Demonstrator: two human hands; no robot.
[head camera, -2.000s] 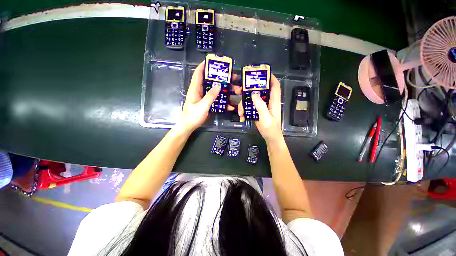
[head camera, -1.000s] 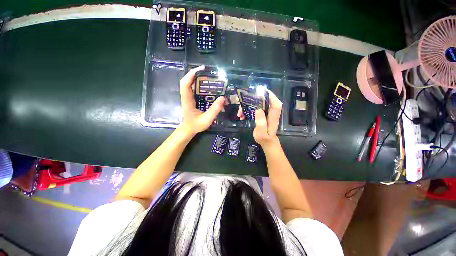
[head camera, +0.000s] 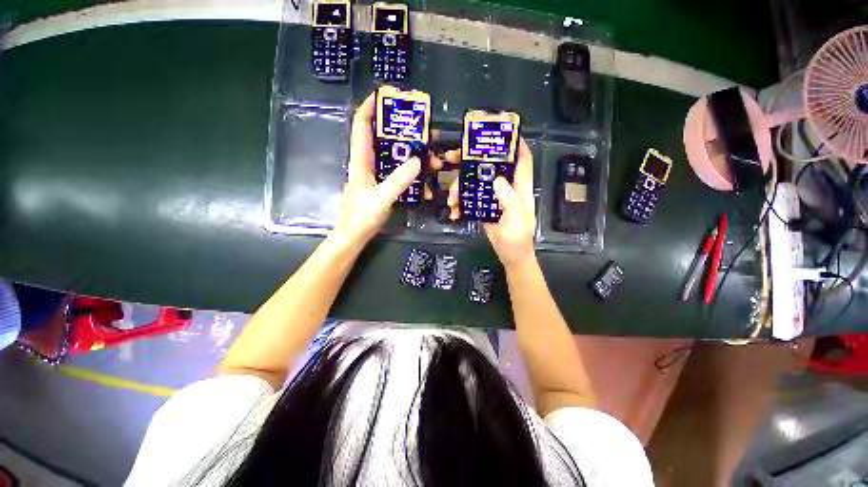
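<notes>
My left hand (head camera: 366, 195) holds a keypad phone (head camera: 403, 124) with a gold rim and lit screen, thumb on its keys. My right hand (head camera: 515, 209) holds a second keypad phone (head camera: 489, 143), also lit, thumb on its keypad. Both phones are upright, side by side, above the clear blister tray (head camera: 309, 230). Two face-up phones (head camera: 331, 43) lie in the tray's upper left pockets. Two black phones, back side up (head camera: 572, 195), lie in its right pockets. A dark item under my hands is partly hidden.
Several small dark blocks, perhaps batteries (head camera: 444, 271), lie along the near edge. Right of the tray are a spare phone (head camera: 646, 187), two pens (head camera: 716, 259), a pink fan (head camera: 842, 90) and a power strip (head camera: 787, 262) with cables. Red stool (head camera: 105, 328) at lower left.
Both phones, tilted with glare and dim screens one second ago, now face up with lit screens. Both hands have moved slightly up the picture.
</notes>
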